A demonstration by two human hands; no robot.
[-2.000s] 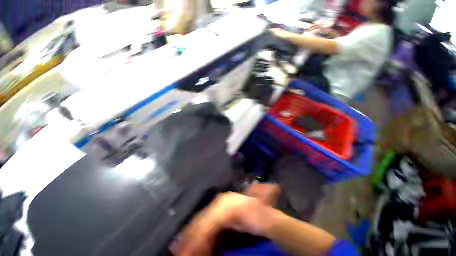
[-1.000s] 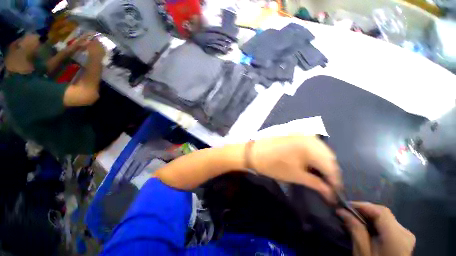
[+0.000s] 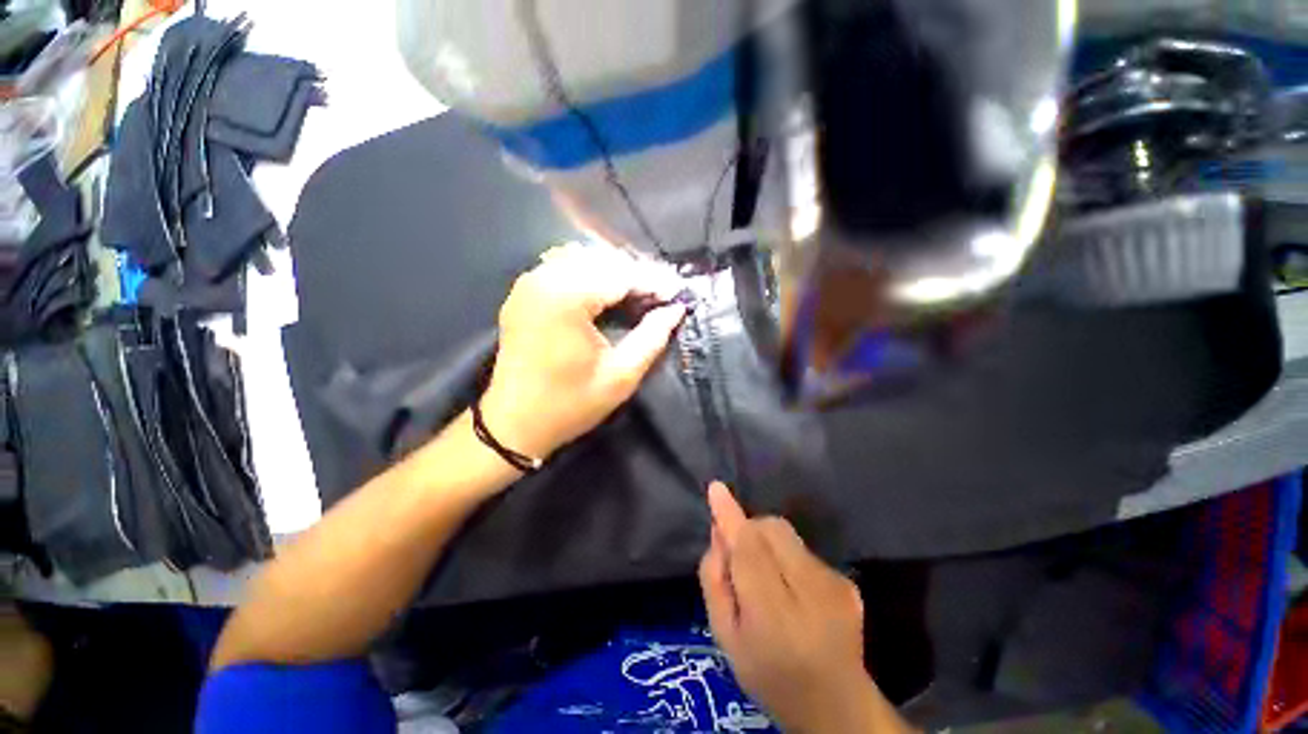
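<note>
A dark grey garment panel (image 3: 416, 230) spreads over the table and under the sewing machine head (image 3: 646, 86). A narrow zip (image 3: 707, 394) lies on it, running from the needle area towards me. My left hand (image 3: 567, 344) is at the needle area, thumb and finger pinched together at the zip's upper end; glare blurs the fingertips. My right hand (image 3: 786, 602) is near the panel's front edge, index finger extended at the zip's lower end, other fingers curled. Whether it grips cloth cannot be told. The large shiny guard (image 3: 932, 158) hides the area right of the needle.
Dark zipped pocket pieces lie in a fanned pile (image 3: 201, 158) at upper left and a stack (image 3: 136, 445) at left. A pale ribbed part (image 3: 1169, 251) is at right. A blue crate (image 3: 1234, 588) with red in it stands below the table at lower right.
The view has swung from the side back to the machine. My hands, earlier close together at a dark piece near my lap, are now apart at the zip on the panel.
</note>
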